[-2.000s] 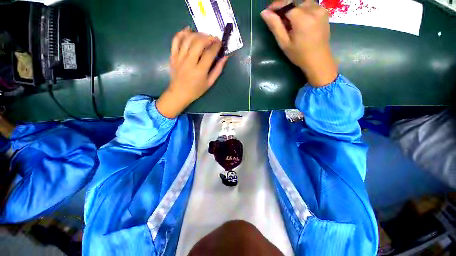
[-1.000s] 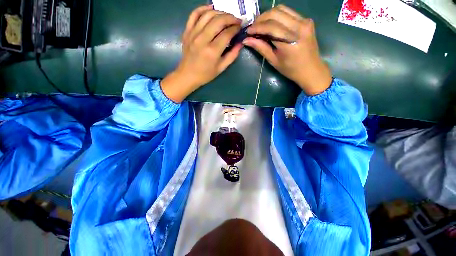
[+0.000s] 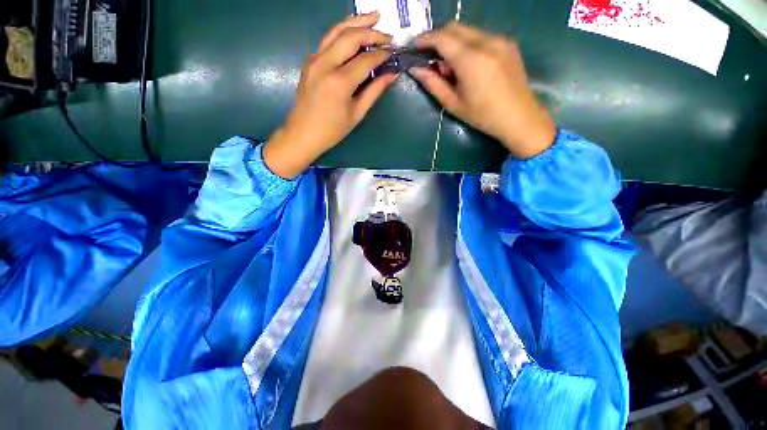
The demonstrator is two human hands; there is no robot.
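Note:
A white-faced phone unit [image 3: 395,23] lies at the top centre, cut off by the upper edge. A small dark module [image 3: 405,61] is held at its near end, between the fingertips of both hands. My left hand [image 3: 338,84] grips the module's left end. My right hand [image 3: 484,80] has thumb and forefinger at its right end. A thin dark tool inside the right hand cannot be made out clearly.
A white sheet [image 3: 664,34] with small red parts [image 3: 599,10] lies at the upper right. A black power unit [image 3: 92,42] with a cable stands at the upper left. Blue sleeves of a person [image 3: 67,252] show at left, a grey sleeve [image 3: 711,252] at right.
My right hand has moved left from beside the white sheet to the module. The view has shifted, and the phone unit sits higher. In the last second the hands moved only slightly.

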